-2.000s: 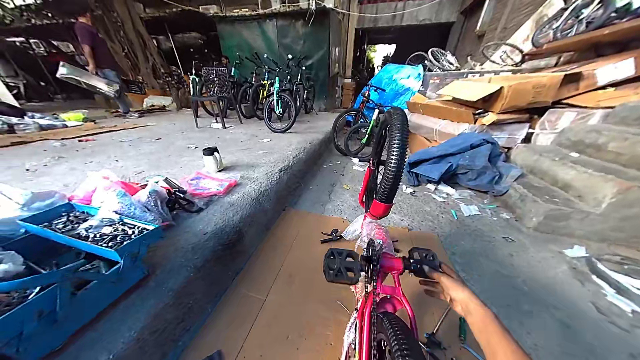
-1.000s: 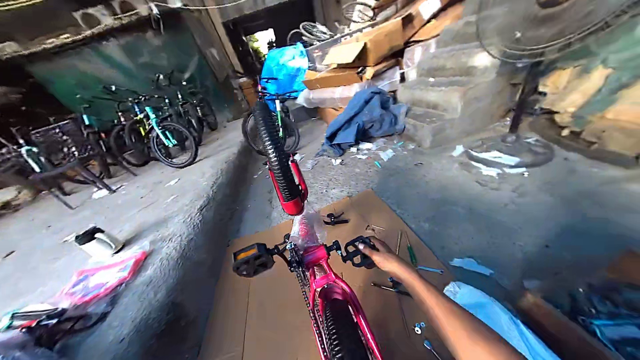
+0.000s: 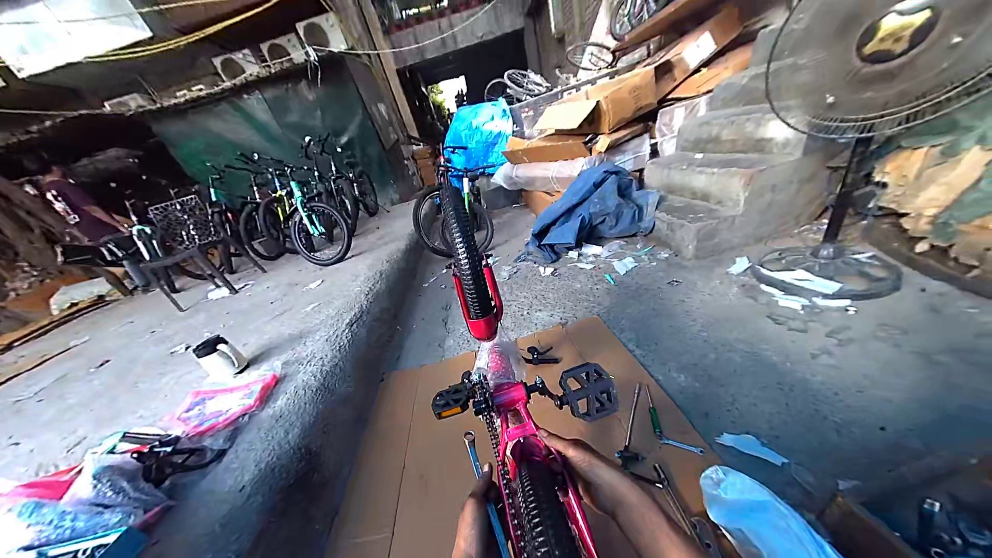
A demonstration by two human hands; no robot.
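Observation:
A pink bicycle frame (image 3: 521,422) stands upside down, its knobby rear tyre (image 3: 539,504) nearest me and its front wheel (image 3: 466,248) in a red fork farther off. My left hand (image 3: 474,518) is closed around a combination wrench (image 3: 474,457), left of the chain. My right hand (image 3: 593,477) rests against the pink frame tube on the right of the rear tyre; its fingertips are partly hidden. A black pedal (image 3: 589,391) sticks out to the right, another pedal (image 3: 452,401) with an orange reflector to the left. Clear wrap (image 3: 498,358) covers part of the frame.
Under the bicycle lies a cardboard sheet (image 3: 403,465) with a screwdriver (image 3: 655,411), a brake lever (image 3: 541,356) and other tools. A raised concrete ledge (image 3: 333,341) runs along the left. Parked bicycles (image 3: 319,225), a pedestal fan (image 3: 837,209), concrete steps (image 3: 705,186) and a person (image 3: 77,205) are farther off.
My left hand has come into view with a wrench. My right hand has left the right pedal, where it was a second ago, and is now lower, at the frame. The view has swung about.

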